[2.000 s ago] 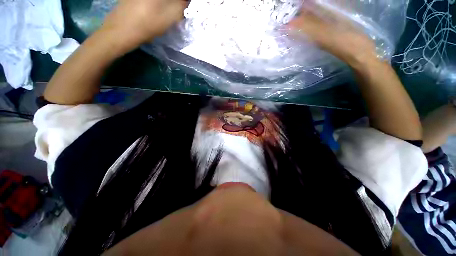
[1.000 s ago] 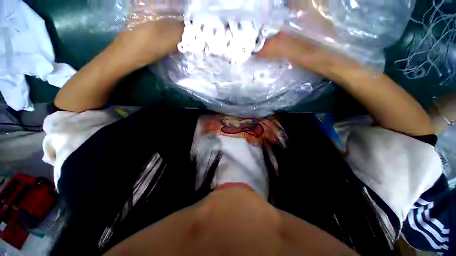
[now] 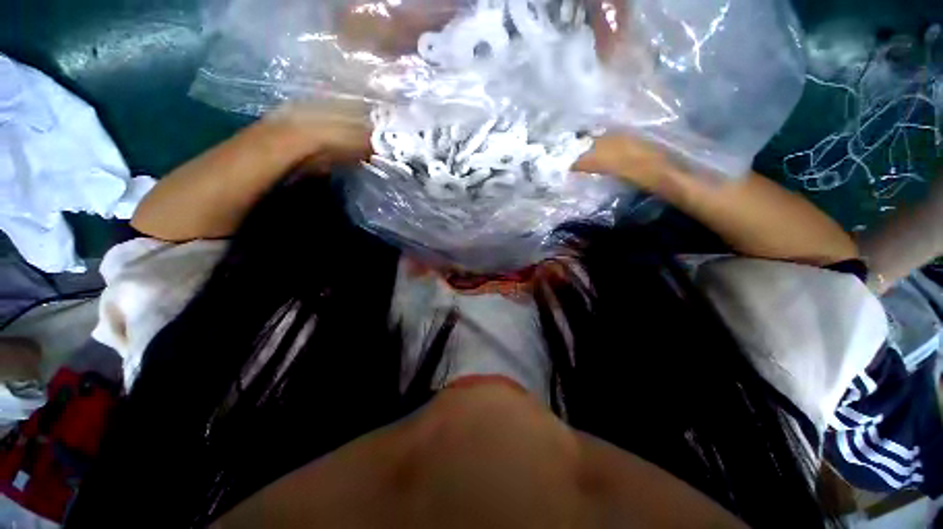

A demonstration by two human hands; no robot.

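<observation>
A large clear plastic bag [image 3: 713, 93] lies crumpled over the green worktop in front of me. A heap of small white ring-ended parts [image 3: 465, 155] shows in it, with more white parts at the top edge. My left hand [image 3: 354, 136] is at the left side of the heap and my right hand [image 3: 612, 155] at its right side. Plastic, parts and blur hide most fingers, so I cannot tell how they grip. Skin-coloured shapes also show through the plastic at the top; whose they are is unclear.
A white cloth [image 3: 52, 155] lies on the worktop [image 3: 145, 57] at the left. Thin tangled cables [image 3: 853, 145] lie at the right. Another person's arm [image 3: 910, 243] is at the right edge. A red object [image 3: 62, 444] is at the lower left.
The bag and the heap of parts have come lower in view, closer to my chest, with both my hands beside them. The plastic now spreads further left, and the white parts look looser.
</observation>
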